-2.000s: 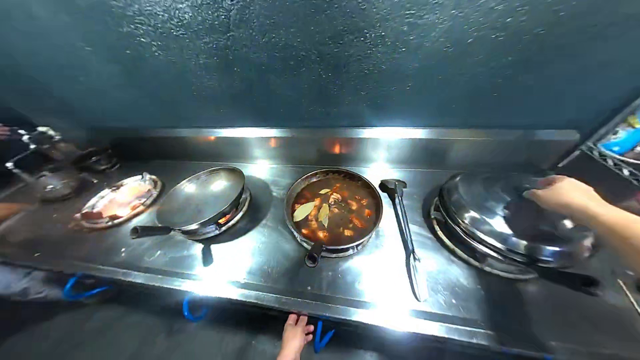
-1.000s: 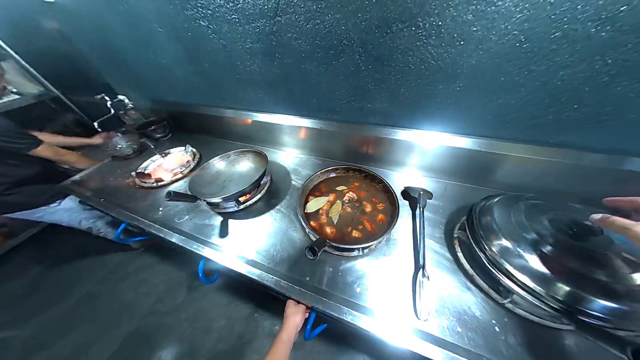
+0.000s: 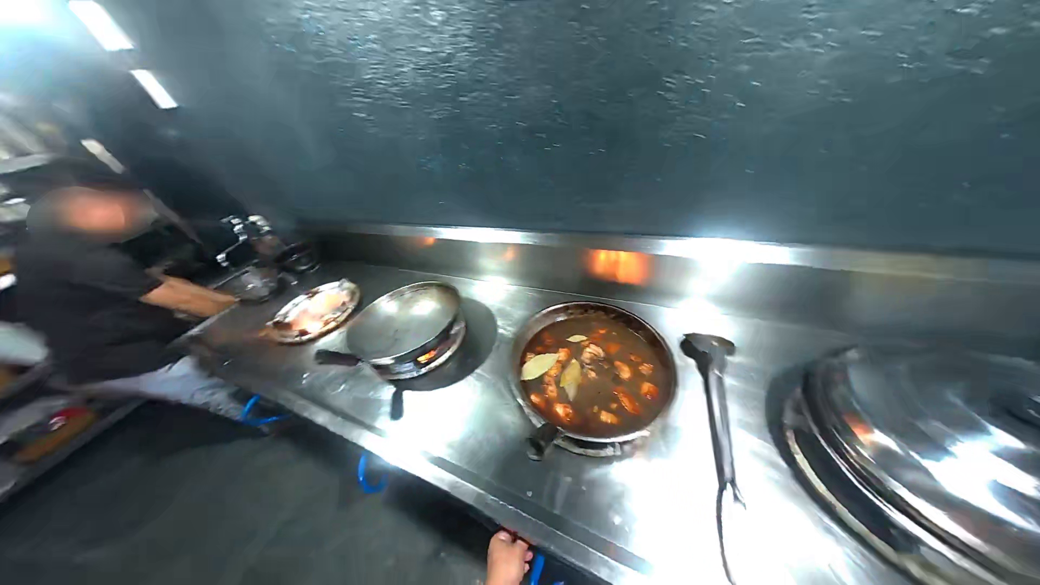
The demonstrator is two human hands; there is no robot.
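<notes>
My left hand is at the counter's front edge, below the middle pan, its fingers curled in under the rim beside a blue hose; whether it grips anything there cannot be told. My right hand is outside the view. A pan of brown stew with meat chunks and bay leaves sits on the burner in the middle. Right of it lies a metal utensil with a black head. At the far right a large domed metal lid covers a pan on its burner. An empty-looking frying pan rests on a burner to the left.
A foil-lined platter lies farther left on the steel counter. Beyond it, a co-worker in a dark shirt reaches toward a sink faucet. Orange glow shows under the left pan. Blue hoses hang below the front edge.
The view has swung to the left. My right hand, at the lid's knob in the earlier frames, is out of view now. My left hand stays at the counter's front edge.
</notes>
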